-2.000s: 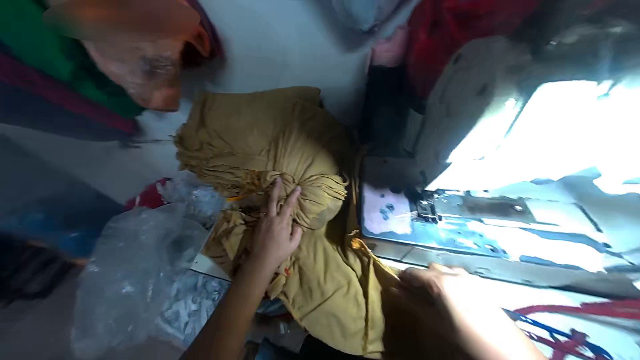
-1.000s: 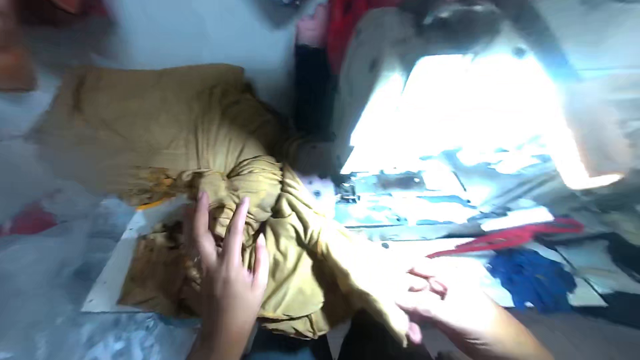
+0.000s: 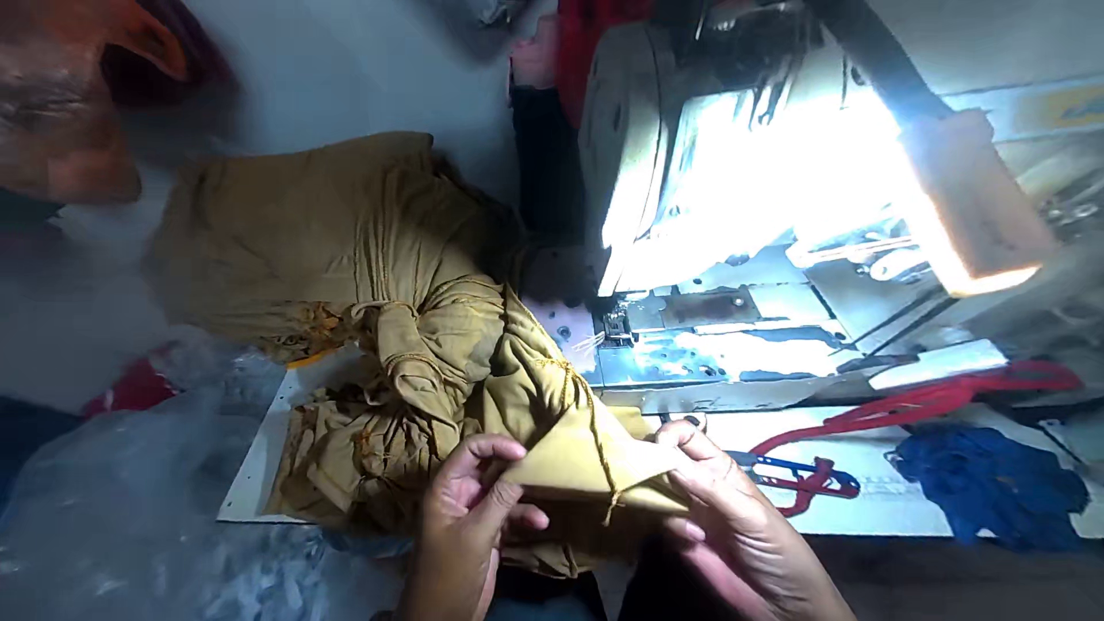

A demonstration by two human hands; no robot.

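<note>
My left hand [image 3: 479, 509] pinches an edge of mustard-brown fabric [image 3: 561, 457] between thumb and fingers. Opposite it, my right hand [image 3: 720, 500] grips the same fabric's other edge, so a pale flap with a stitched seam and loose thread ends spans between both hands. The piece runs up into a bunched, gathered heap of the same cloth [image 3: 276, 224] at the left. Just beyond my hands, the presser foot [image 3: 616, 323] of a sewing machine [image 3: 634, 129] stands over its metal bed, with the fabric beside it rather than under the foot.
A bright lamp [image 3: 975, 207] lights the machine. Red cord [image 3: 906, 401], thread snips with red-wrapped handles [image 3: 806, 479] and blue cloth [image 3: 992, 483] lie at the right. Clear plastic bags [image 3: 155, 500] fill the lower left, and an orange plastic bag [image 3: 60, 112] is at the upper left.
My left hand has gone from resting spread on the bunched cloth to pinching a fabric edge. Both hands now hold a flap stretched between them. The view has shifted.
</note>
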